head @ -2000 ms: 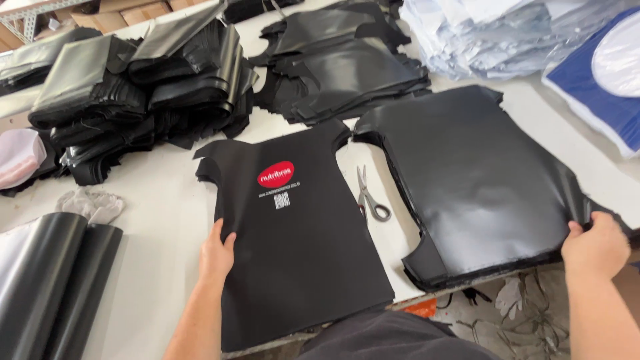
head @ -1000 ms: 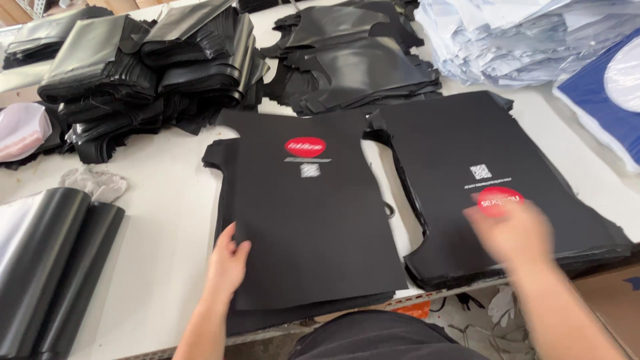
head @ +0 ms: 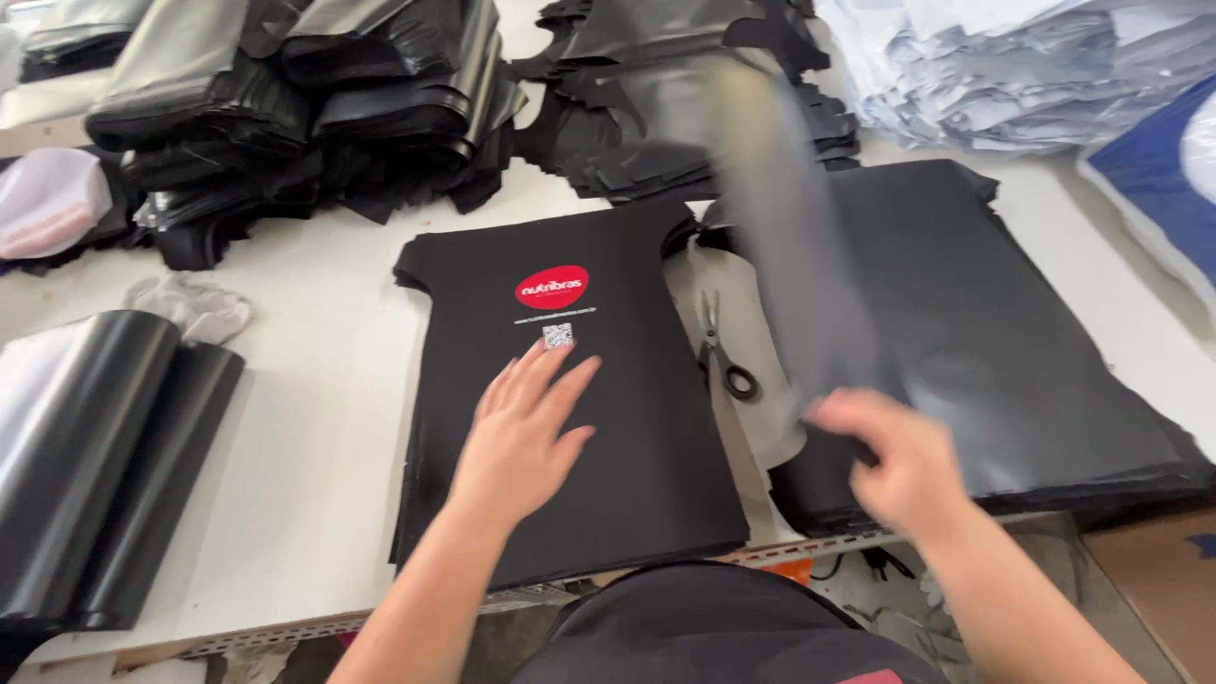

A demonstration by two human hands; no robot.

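Observation:
My left hand (head: 532,427) lies spread on the left stack of black plastic sheets (head: 570,494), whose top sheet bears a red oval print and a printed code. My right hand (head: 893,456) pinches the lower edge of a blurred, moving black sheet (head: 807,228), seen nearly edge-on. Behind that sheet is the right stack of black sheets (head: 1007,342), its top face shiny and unprinted. Between the two stacks, a pair of scissors (head: 727,356) with dark handles rests on the white table.
Folded black plastic bundles (head: 209,95) are piled at the back left, more cut black sheets (head: 646,114) at the back middle. Black rolls (head: 114,475) lie at left, near crumpled pale film (head: 195,304). White plastic (head: 997,76) and a blue package (head: 1164,171) sit at the back right.
My left hand has moved from the left stack's side edge onto its printed face. My right hand, earlier over a printed sheet on the right stack, now holds a sheet raised between the stacks.

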